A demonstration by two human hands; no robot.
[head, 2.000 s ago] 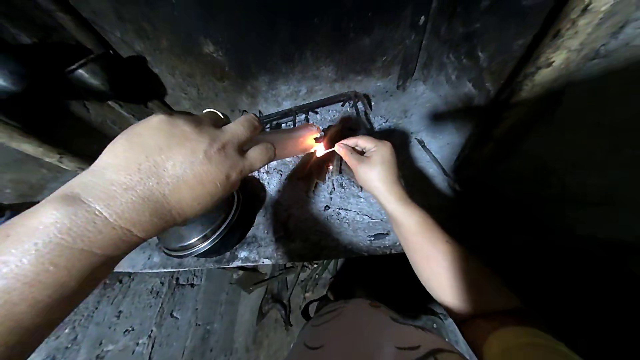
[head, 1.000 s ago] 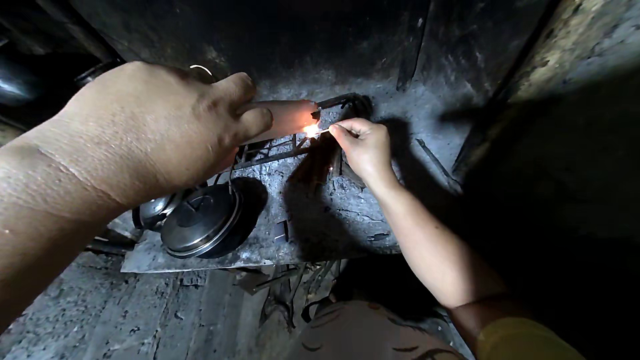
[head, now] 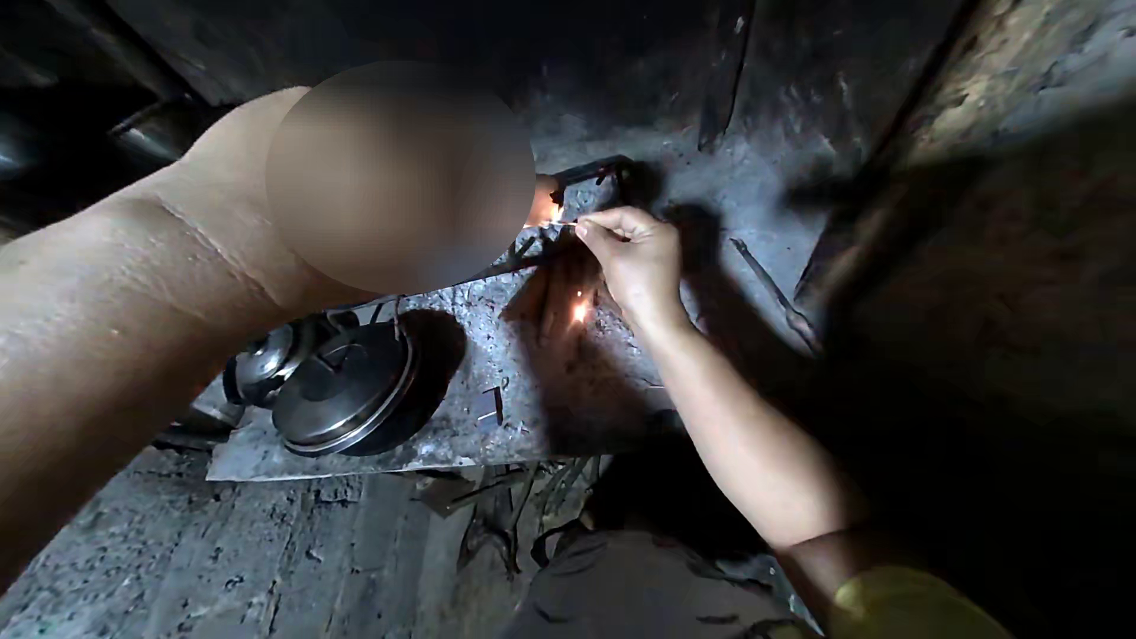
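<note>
My left hand [head: 399, 177] reaches in from the left, its fingers hidden by a round blur. From its far side sticks the end of a pinkish, translucent piece [head: 544, 200], with a small flame [head: 557, 213] at its tip. Thumb and forefinger of my right hand [head: 635, 253] pinch a thin matchstick [head: 564, 224], which meets the flame. Both hands are above a black metal stove grate [head: 599, 166] on a grey, ash-covered hearth slab [head: 461, 444]. Below the flame, a small bright glow [head: 579, 311] shows near dark sticks in shadow.
A black lidded pot [head: 342, 390] stands at the slab's left front beside a metal kettle [head: 264, 359]. A small dark box-like piece [head: 490, 406] lies right of the pot. Long tongs or a stick [head: 777, 297] lie at the right. Firewood [head: 497, 515] is below the slab edge.
A small bright glow has appeared below the grate. My left hand has turned and now covers most of the pinkish piece. My right hand still pinches the matchstick at the flame.
</note>
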